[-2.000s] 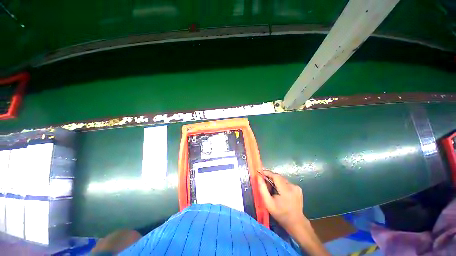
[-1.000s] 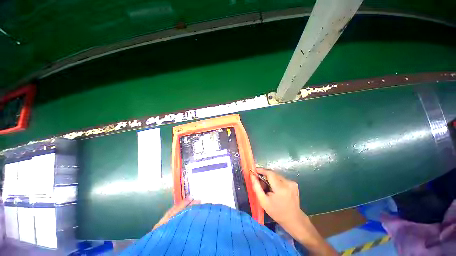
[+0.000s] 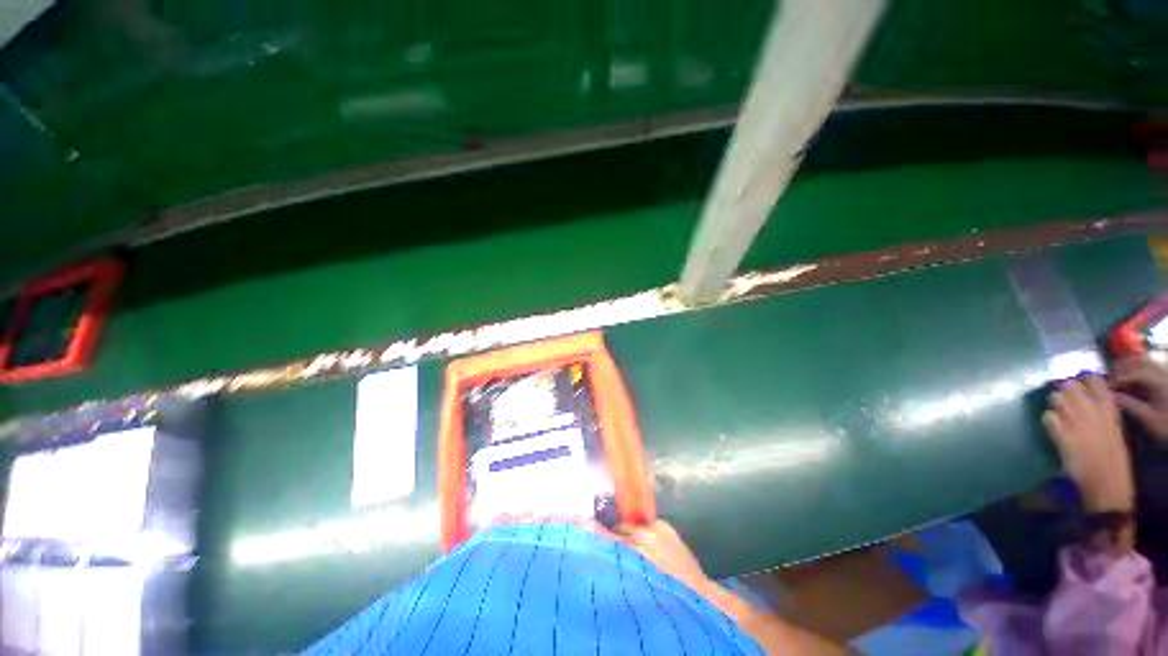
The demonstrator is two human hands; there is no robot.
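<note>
An open tablet unit (image 3: 519, 404) lies on the green bench inside an orange-red protective frame (image 3: 624, 442). Its dark top end has silvery patches, and the large pale battery (image 3: 493, 481) is below. The blue striped garment hides the unit's lower end. My right hand (image 3: 664, 549) is at the frame's lower right edge, with its fingertips over the unit's right side at a small dark thing. The hand is blurred and partly hidden, so its grip cannot be told. My left hand is not in view.
A white strip (image 3: 386, 436) lies left of the frame. A shiny parts tray (image 3: 179, 513) is at far left. A chipped rail (image 3: 512, 336) with a slanted grey post (image 3: 756, 154) runs behind. Another red frame (image 3: 92, 314) is on the belt. A coworker's hands (image 3: 1095, 442) work at far right.
My right hand has moved left and down, inward over the unit's edge. My left hand, seen at the unit's lower left a second ago, is out of view. The coworker's hands have appeared at right.
</note>
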